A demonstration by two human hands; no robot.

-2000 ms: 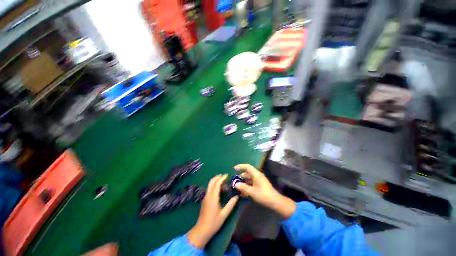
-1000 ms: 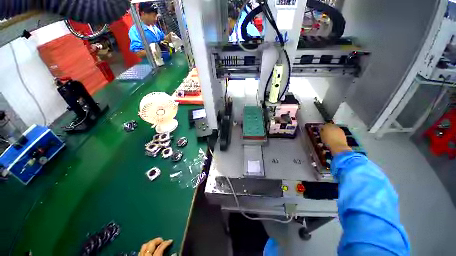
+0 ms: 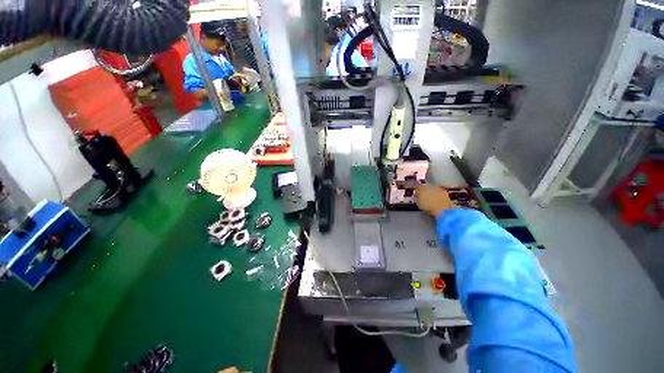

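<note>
My right hand point(image 3: 433, 199) is over the left side of the right-hand brown-red fixture point(image 3: 463, 197), close to the pink-and-black box point(image 3: 408, 175). Its fingertips are hard to make out, and my sleeve hides the fixture's front part. The green cover frame point(image 3: 507, 211) with dark windows lies open at the fixture's right. Only a sliver of my left hand point(image 3: 230, 370) shows at the bottom edge, cut off. Dark housings point(image 3: 154, 360) lie in a heap at the bottom left, partly cut off.
A green cover plate point(image 3: 365, 188) lies flat on the left station. The yellow-green driver point(image 3: 395, 133) hangs between the stations. Silver-framed parts point(image 3: 220, 270) and clear plastic scraps point(image 3: 275, 266) lie by the cream fan point(image 3: 228, 175). A person in blue point(image 3: 211, 62) is at the back left.
My right hand has moved left across the fixture toward the pink-and-black box, and the open cover frame now shows more. My left hand has dropped almost out of view.
</note>
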